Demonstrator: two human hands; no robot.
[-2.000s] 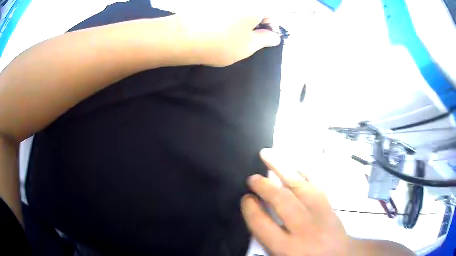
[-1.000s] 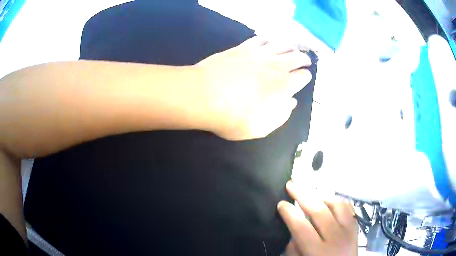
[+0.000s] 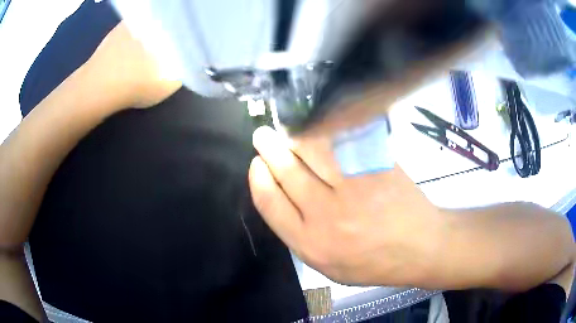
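Observation:
The black cloth panel (image 3: 145,214) lies over the left part of the table, its right edge running up to the needle area. My right hand (image 3: 328,208) rests on that edge, fingertips close below the bright presser foot (image 3: 256,106). My left forearm reaches across the upper left of the cloth; my left hand (image 3: 148,69) is mostly hidden behind the blurred sewing machine head (image 3: 208,31). A loose thread lies on the cloth.
Dark red thread snips (image 3: 458,140), a blue-purple handle (image 3: 465,99) and black-handled scissors (image 3: 524,129) lie right of my right hand. A measuring tape (image 3: 379,304) with a tan patch (image 3: 318,301) runs along the front edge.
The view has shifted so the machine head fills the top centre. My left hand has gone behind it. My right hand and the cloth edge are now at the presser foot.

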